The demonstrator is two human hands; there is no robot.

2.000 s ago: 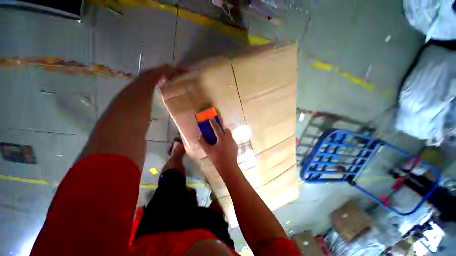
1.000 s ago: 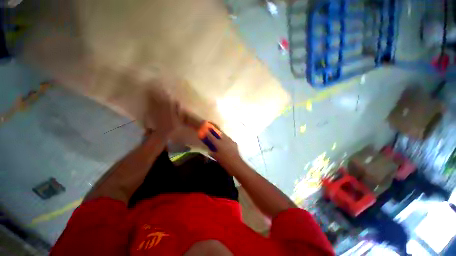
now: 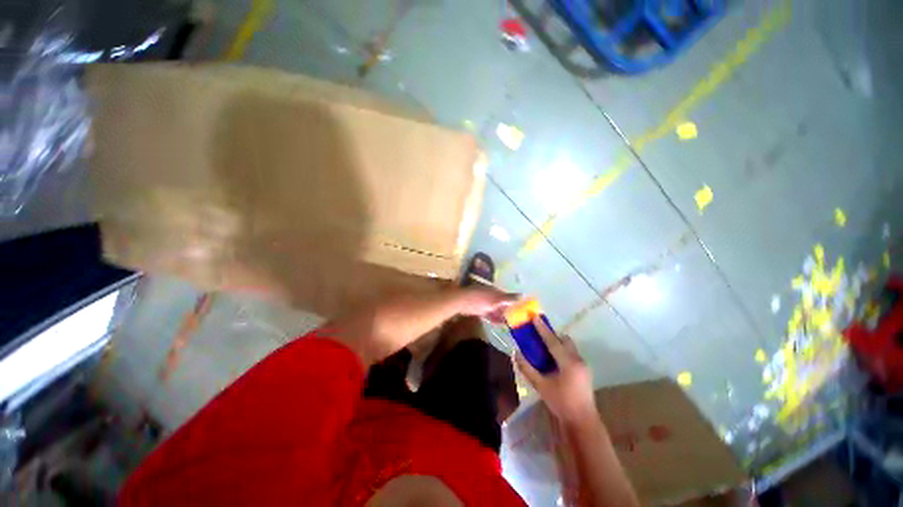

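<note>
A large plain brown carton (image 3: 416,198) lies in front of me, towards the left, with a dark shadow across its top. My right hand (image 3: 564,376) holds a palm-sized blue tool with an orange-yellow end (image 3: 535,344), which looks like a tape dispenser or cutter. My left hand (image 3: 487,303) is right of the carton's near corner, with its fingers at the tool's orange end. Whether the left hand grips the tool or something small is too blurred to tell.
Shiny clear film (image 3: 45,129) is at the left beside the carton. A second carton with red print (image 3: 663,441) is at the lower right. A blue trolley (image 3: 639,35) is at the top. Yellow scraps (image 3: 807,337) and a red object (image 3: 879,340) are at the right.
The view has turned, and the large carton now lies to the left. Both hands are away from the carton's surface and have come together at the blue tool, which stays in my right hand.
</note>
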